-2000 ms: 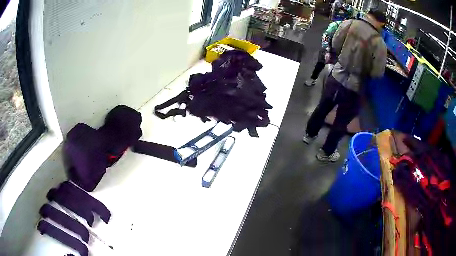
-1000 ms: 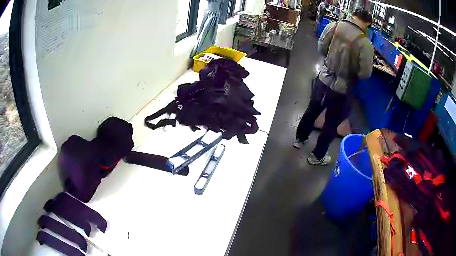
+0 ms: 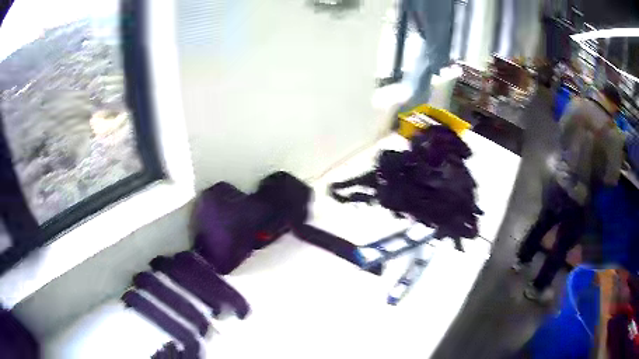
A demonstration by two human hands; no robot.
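Observation:
Neither of my hands is in view. On the white table (image 3: 308,308), several dark curved strip stacks (image 3: 172,300) lie side by side near the wall. Behind them are thick dark rounded bundles (image 3: 224,223) with a bit of red showing. A dark strip (image 3: 328,240) runs from the bundles to a long blue-edged cutting die (image 3: 396,247), which rests partly over its end. A narrower die (image 3: 409,278) lies beside it. Beyond the dies is a tangled dark fabric heap (image 3: 429,184). The picture is blurred.
A yellow tray (image 3: 433,118) stands behind the heap. A window (image 3: 77,119) is at the left. A person (image 3: 578,175) stands in the aisle at the right. A blue bin (image 3: 571,322) and a brown board edge (image 3: 605,315) with dark and red material are at the lower right.
My view has swung left, so the table things sit further right and more window shows. The bin and board are now partly cut off. Nothing on the table has visibly moved.

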